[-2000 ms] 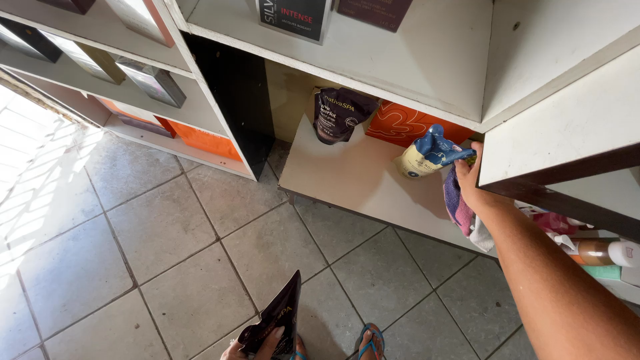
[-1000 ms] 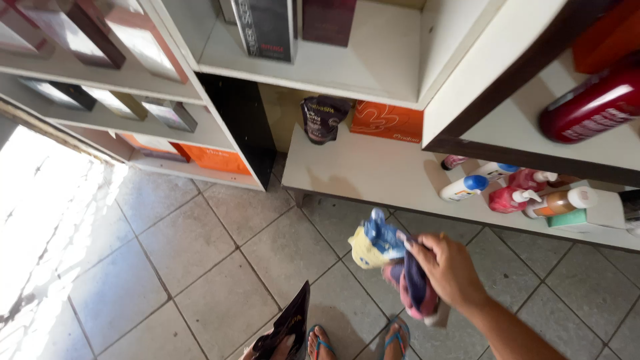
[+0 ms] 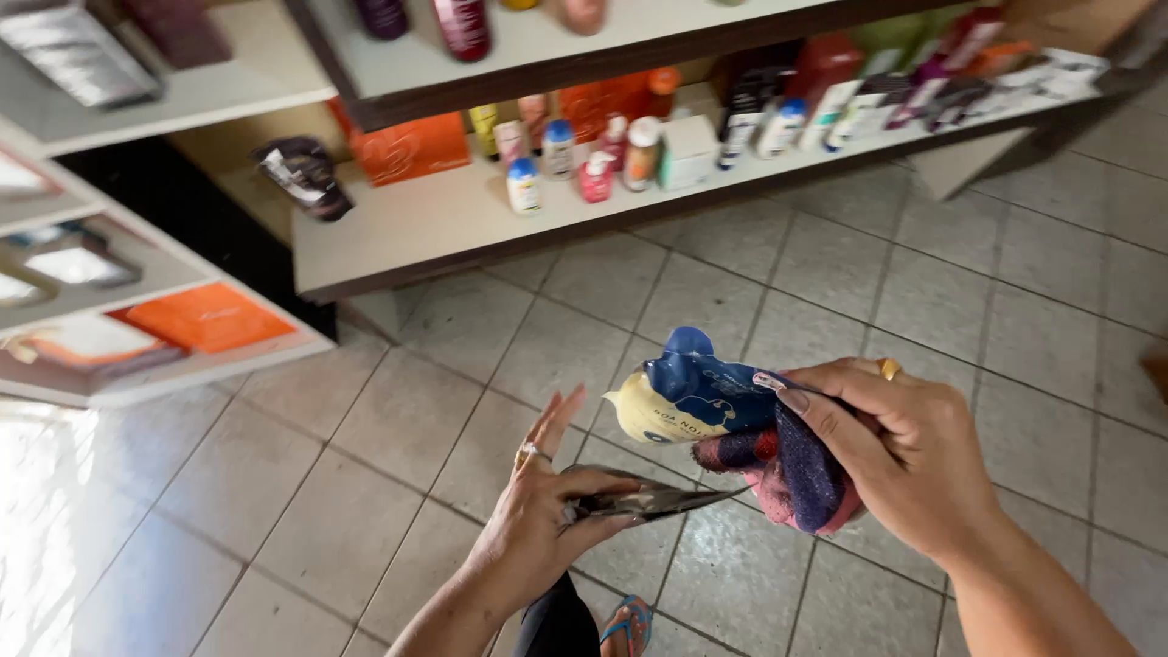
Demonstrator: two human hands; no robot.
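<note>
My right hand [image 3: 899, 438] pinches a blue and cream refill pouch [image 3: 703, 397] with a blue cap, along with a crumpled dark and pink cloth [image 3: 803, 474] that hangs beneath its fingers. To its left, my left hand [image 3: 547, 502] grips a dark, flat pouch [image 3: 648, 497] between thumb and fingers, seen nearly edge-on. The dark pouch's tip comes close to the cloth; whether they touch I cannot tell. Both hands are over the tiled floor, in front of the low shelf. On that shelf's left end another dark pouch [image 3: 306, 178] stands tilted in the blurred view.
The low white shelf [image 3: 429, 228] holds an orange box [image 3: 411, 151], a white and green box [image 3: 689, 151] and several small bottles. Above it runs a dark-edged shelf [image 3: 547, 55] with more bottles. Another shelf unit [image 3: 210, 365] with boxes stands left. A foot in a blue flip-flop [image 3: 630, 625] is below.
My right hand has carried the blue and cream pouch and the cloth away from the low shelf. The left hand with its dark pouch now shows more fully, near the right. The view has swung right.
</note>
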